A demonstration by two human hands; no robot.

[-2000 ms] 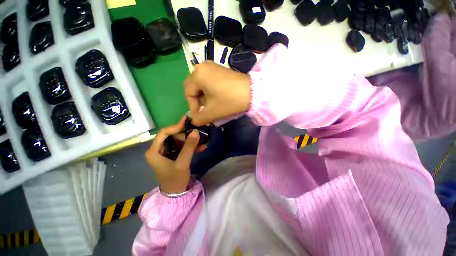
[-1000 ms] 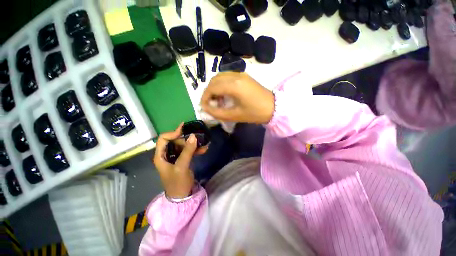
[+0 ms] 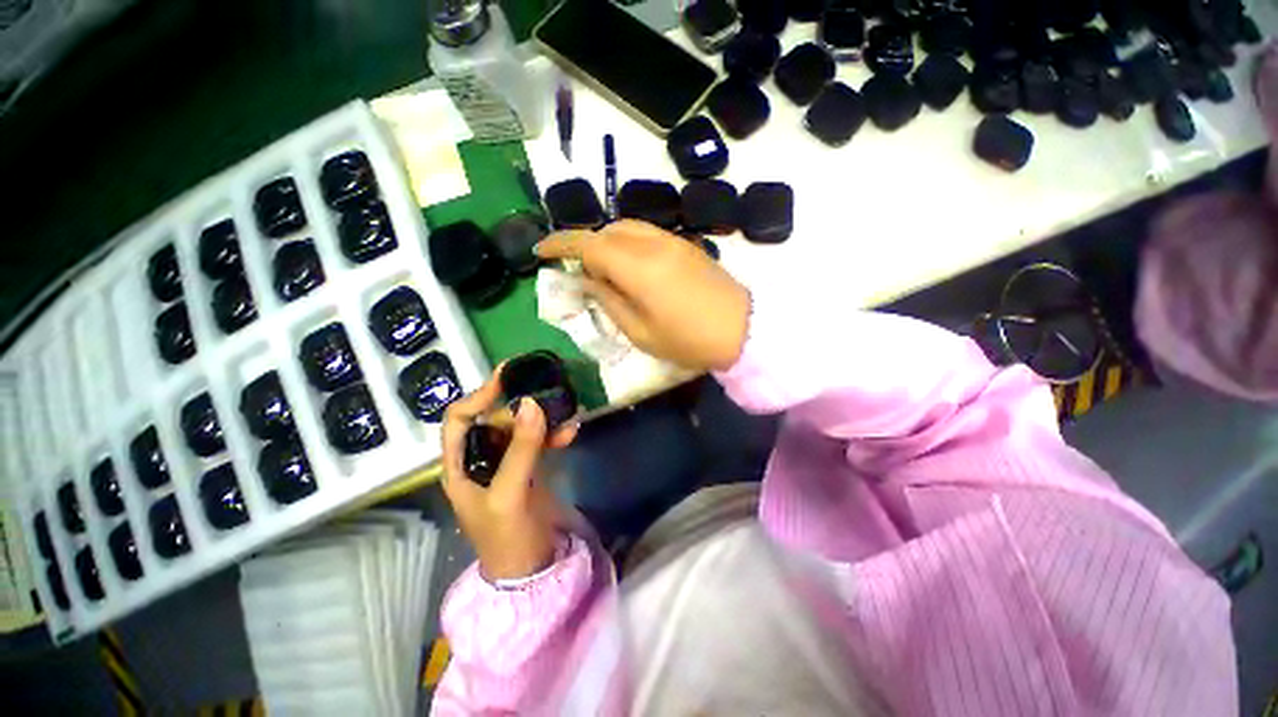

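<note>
My left hand (image 3: 502,483) holds a black case (image 3: 538,388) at the near edge of the green mat (image 3: 498,325). The case looks open, with a second dark part near my palm. My right hand (image 3: 659,291) is over the mat's right edge, its fingertips beside a dark case (image 3: 519,241) on the mat; its grip is hidden. A crumpled white wipe (image 3: 578,315) lies below my right fingers. Another black case (image 3: 467,262) sits on the mat. The white blister tray (image 3: 456,446) at left holds glossy black cases in its pockets.
A smartphone (image 3: 627,63), a dispenser bottle (image 3: 484,63), a marker pen (image 3: 610,175) and sticky notes (image 3: 425,144) lie behind. Loose black cases (image 3: 1002,142) fill the back right. Empty white trays (image 3: 337,616) are below the bench edge. A person's pink sleeve (image 3: 1217,287) is at right.
The view has shifted, showing more of the bench's back. My right hand has moved from above the left-held case to beside the mat's case. The wipe, earlier at my right fingers, now shows below them.
</note>
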